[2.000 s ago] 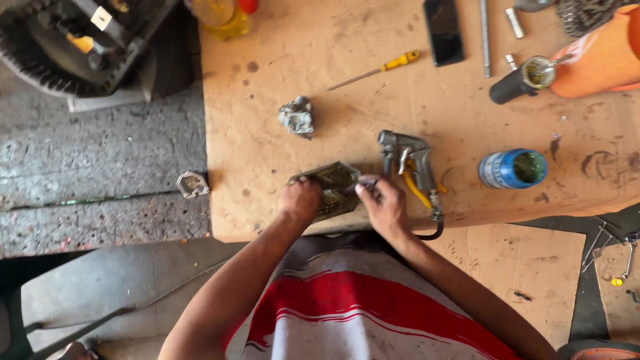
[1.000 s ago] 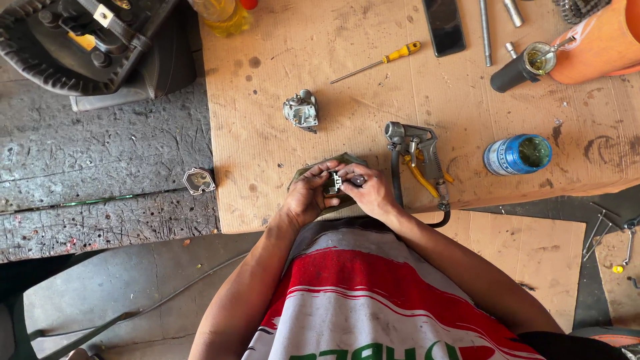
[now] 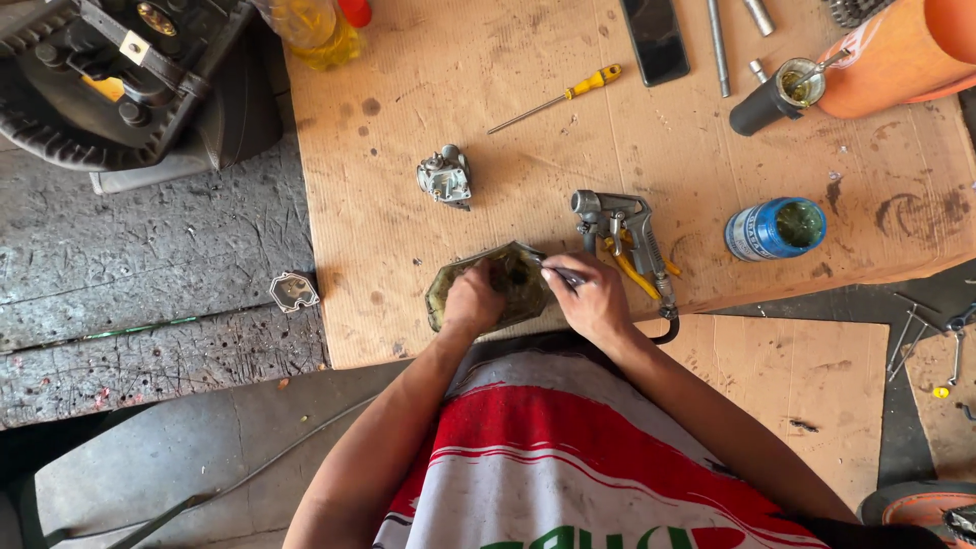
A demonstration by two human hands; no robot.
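Observation:
An eight-sided shallow tray (image 3: pixel 526 301) with dark, greenish liquid or residue lies at the cardboard's front edge. My left hand (image 3: pixel 474 297) reaches down into it; its fingertips are hidden, so I cannot tell what they touch. Over the tray's right end, my right hand (image 3: pixel 587 293) pinches a slim dark tool (image 3: pixel 568 276). Behind the tray sits a small metal carburetor body (image 3: pixel 444 177). A metal air blow gun (image 3: pixel 629 221) lies right of my right hand, with yellow-handled pliers (image 3: pixel 634 271) beneath it. A carburetor float bowl (image 3: pixel 293 292) rests on the wooden bench at left.
A yellow-handled screwdriver (image 3: pixel 553 99) and a phone (image 3: pixel 657 38) lie farther back. At right stand an open blue grease jar (image 3: pixel 778 229), a black cup (image 3: pixel 774 99) and an orange container (image 3: pixel 888 57). A bottle of yellow liquid (image 3: pixel 316 34) stands back left, near a black motorcycle seat (image 3: pixel 145 91).
A second ago both my hands were together over the tray around a small light metal part. Now they are apart, my left hand down in the tray, and that part is out of sight.

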